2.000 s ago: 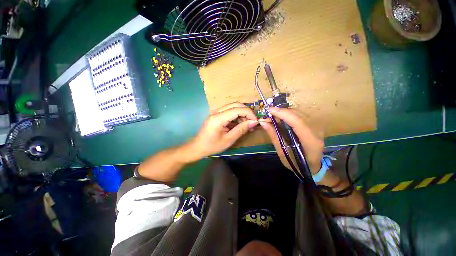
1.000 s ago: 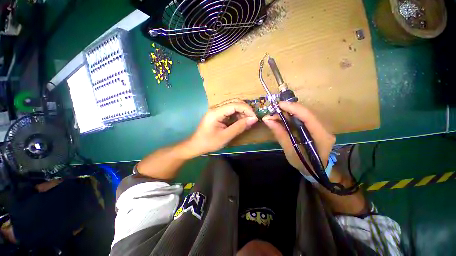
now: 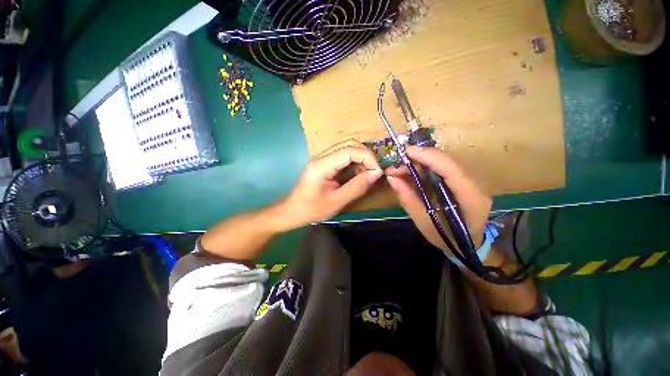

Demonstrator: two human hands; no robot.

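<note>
The small green PCB strip [image 3: 388, 153] is between my two hands over the front part of the tan cardboard mat [image 3: 499, 103]. My left hand [image 3: 330, 183] has its thumb and fingertips pinched together at the strip's near left edge. My right hand [image 3: 447, 194] holds the soldering iron [image 3: 416, 132], its metal tip and thin curved tube pointing away from me over the mat. My right thumb is by the near side of the strip. What lies between the fingertips is too small to tell.
A black fan with a round wire guard [image 3: 319, 31] stands behind the mat. Loose yellow and black components [image 3: 235, 88] lie left of it. A dotted component tray [image 3: 163, 110] and white sheet [image 3: 121, 143] are at left. The brown tip-cleaning pot [image 3: 635, 37] is far right.
My right hand and the iron have shifted slightly right since two seconds ago, and the right thumb has come off the left fingertips a little. My left hand has stayed nearly in place.
</note>
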